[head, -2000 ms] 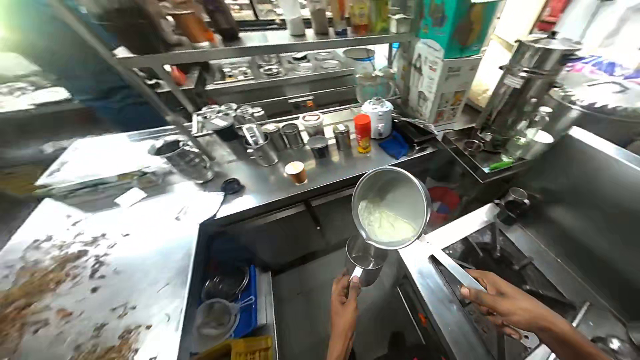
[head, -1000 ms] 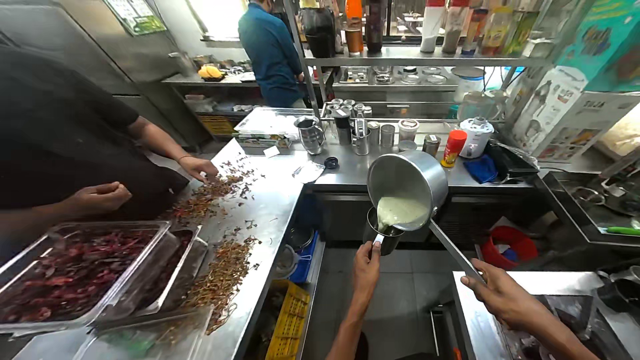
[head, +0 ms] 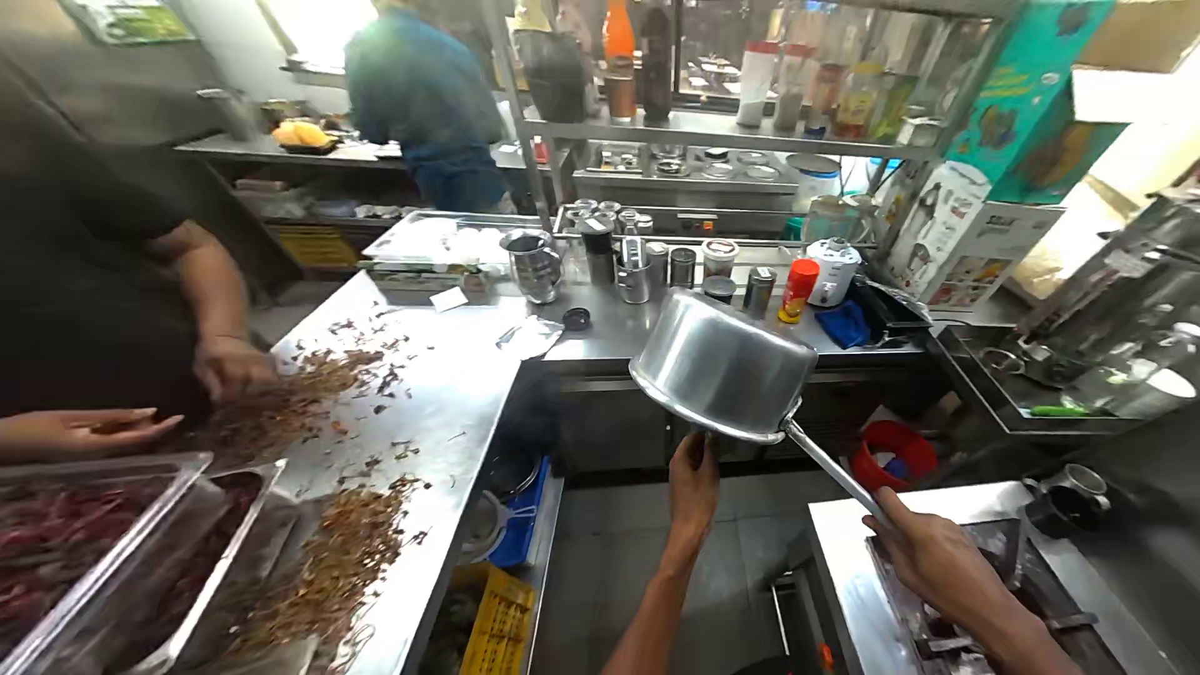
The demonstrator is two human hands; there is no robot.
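Observation:
My right hand [head: 923,544] is closed around the long handle of a steel saucepan [head: 727,366]. The pan is tipped well over, its base up and its mouth turned down, so its inside is hidden. Below the pan's rim, my left hand [head: 694,483] is raised; the pan covers its fingertips and the handled metal cup that earlier frames show there, so its present grip cannot be made out.
At left a person sorts dried plant bits on a steel table [head: 459,366] beside clear tubs [head: 103,562]. A red-capped canister [head: 798,291] and a white appliance base [head: 832,272] line the back counter. A stove [head: 966,600] is at lower right, a red tub [head: 893,455] behind it.
The saucepan has tipped much further, from showing its pale contents to showing its outer base. It now covers the metal cup at my left hand. The view has swung left since the first frame.

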